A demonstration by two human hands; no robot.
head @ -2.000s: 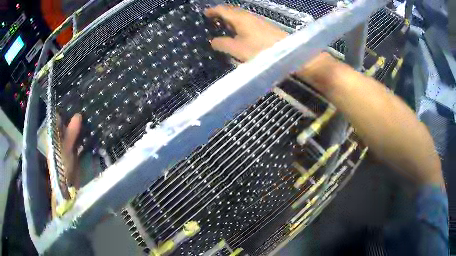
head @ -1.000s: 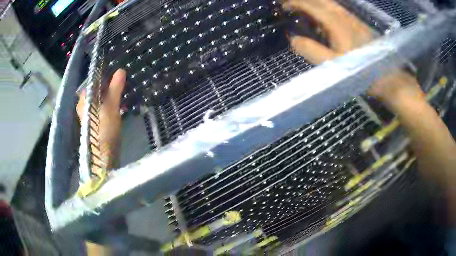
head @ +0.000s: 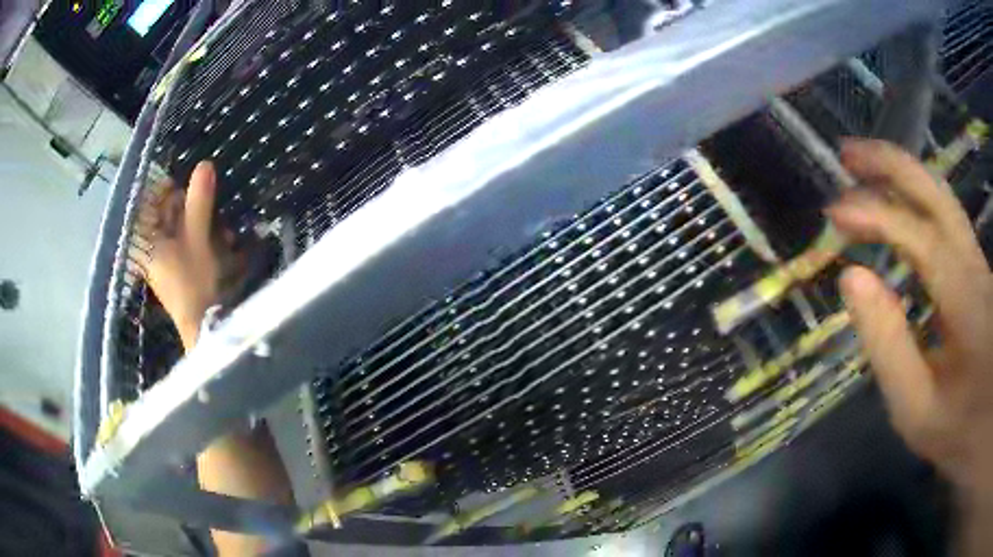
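Note:
A black studded panel [head: 359, 82] lies in the upper part of the curved rack, behind the thick silver top bar [head: 523, 147]. My left hand [head: 187, 245] is inside the frame at the panel's left end, thumb raised; whether it grips the panel's edge is unclear. My left forearm passes under the bar. My right hand [head: 909, 294] is outside the rack's right end, beside the yellow-wrapped pegs [head: 773, 288], blurred, fingers apart, with nothing visible in it. Another studded panel [head: 544, 316] shows below the bar behind thin wire rows.
The rack's side rail [head: 98, 294] curves down at the left. More yellow-wrapped pegs [head: 376, 490] stick out along the lower edge. A dark control panel with a lit display [head: 150, 13] is at the upper left. Pale floor [head: 38, 229] shows at the left.
My right hand has left the upper panel's right end and moved out and down to the right, beside the pegs. My left hand remains near the panel's left end. The camera view has shifted.

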